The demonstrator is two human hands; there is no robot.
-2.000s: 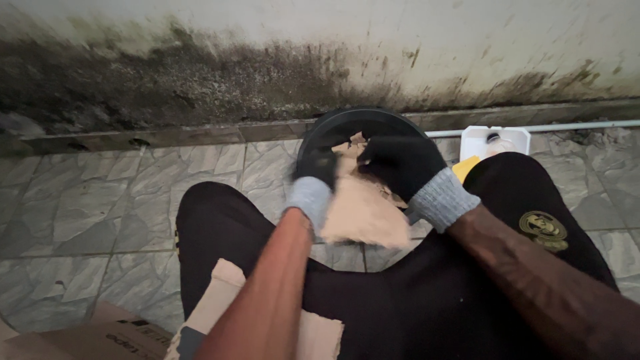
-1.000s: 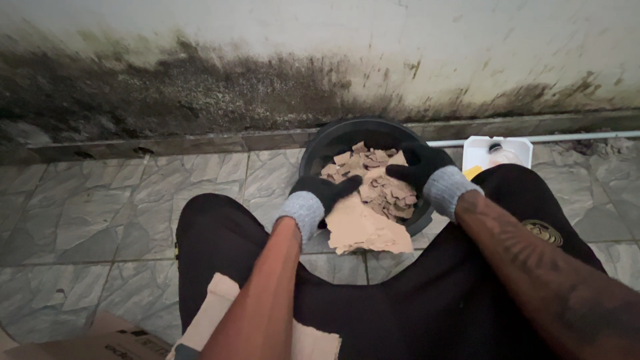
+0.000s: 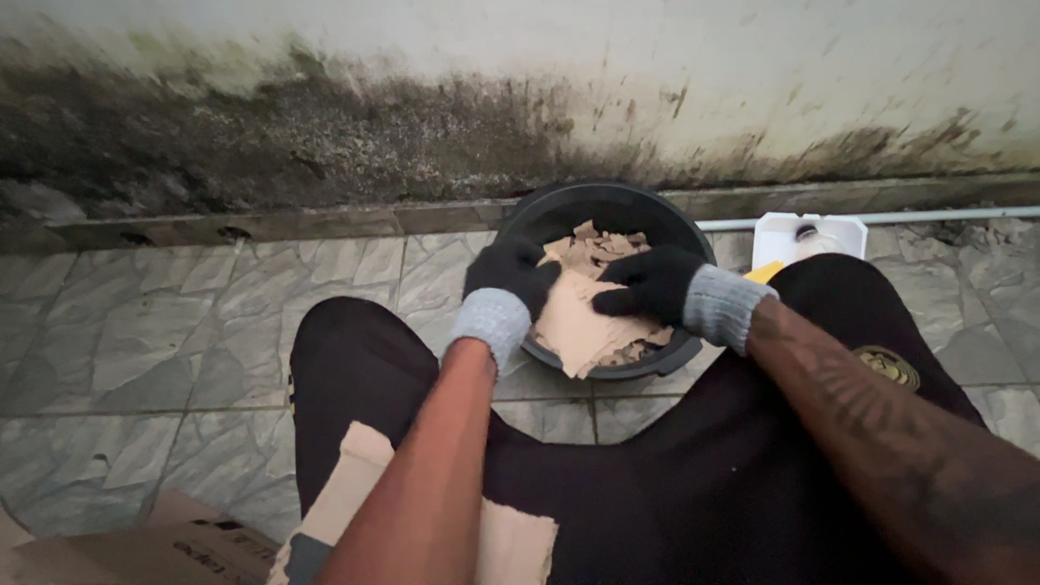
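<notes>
Between my knees, a round black plastic tub [image 3: 605, 197] holds many torn bits of brown cardboard [image 3: 597, 250]. A larger torn cardboard piece [image 3: 581, 321] lies over them, its lower edge reaching the front rim. My left hand [image 3: 512, 276], in a black glove with a grey cuff, is at the left side of this piece. From the right, my right hand [image 3: 654, 286], gloved alike, has its fingers over the piece's upper right part. Whether either hand grips it is hard to tell, as the fingertips blend into the dark gloves.
Torn cardboard [image 3: 520, 540] rests on my lap under my left forearm. A printed cardboard box [image 3: 146, 552] stands at lower left. Beyond my right knee are an open white foam container [image 3: 768, 236] and a yellow item [image 3: 764, 272]. A pale pipe [image 3: 934, 216] runs along the stained wall.
Two seconds ago the hands were blurred above the tub with the cardboard piece hanging past its front rim. Now the piece lies further inside the tub.
</notes>
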